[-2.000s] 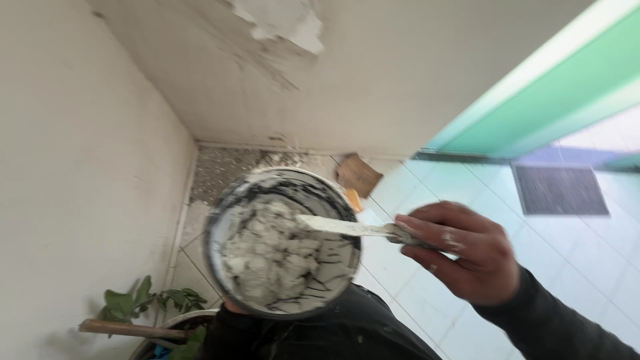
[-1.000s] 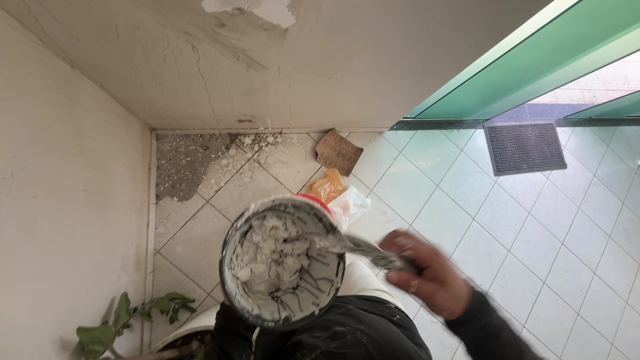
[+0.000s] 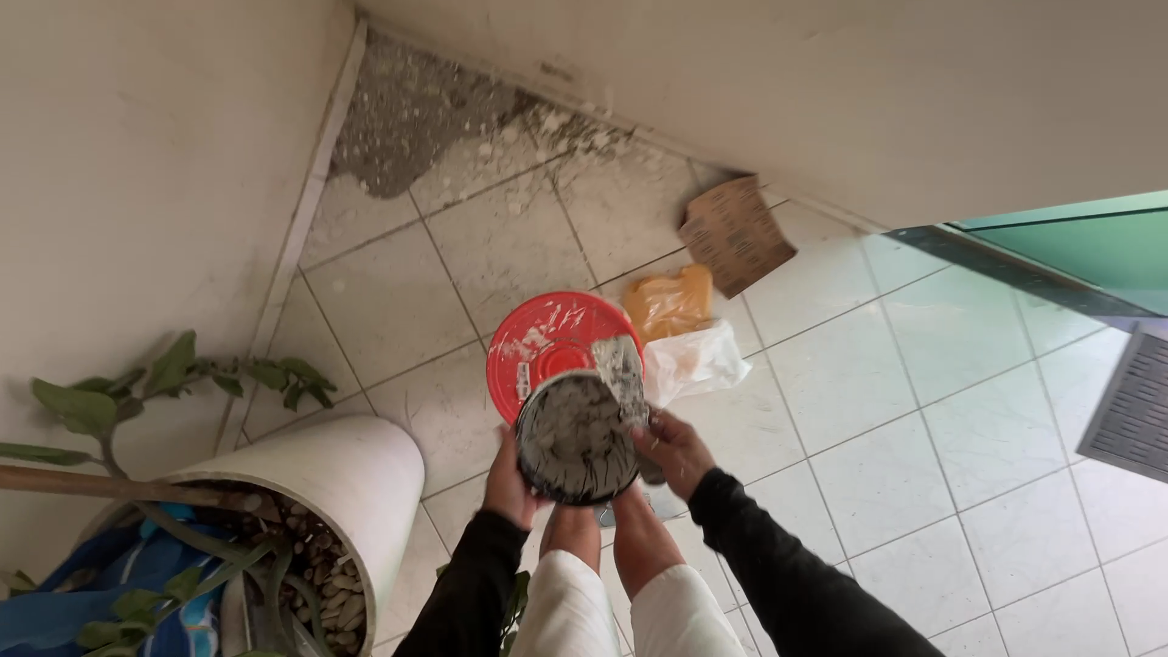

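My left hand (image 3: 513,484) grips the left side of a round, dark-rimmed tub (image 3: 579,438) of greyish-white plaster or filler. At the tub's right edge, my right hand (image 3: 673,447) holds a putty knife (image 3: 622,376) by its handle. The blade points up and away from me, coated with pale material. Beyond and partly behind the tub, a round red plastic lid (image 3: 557,324) bears white smears. My left fingers are partly hidden by the tub.
A large white planter (image 3: 392,474) holds stones, a plant, blue cloth and a wooden handle. Yellow (image 3: 671,303) and white plastic bags (image 3: 703,363) and brown cardboard (image 3: 737,239) lie on tiles. Plaster debris (image 3: 547,132) is near the wall corner; a grey mat (image 3: 1136,401) is at right.
The view has shifted to show more floor and the planter. The putty knife, earlier pointing left into the tub, now points up at its right edge. More of the red lid shows.
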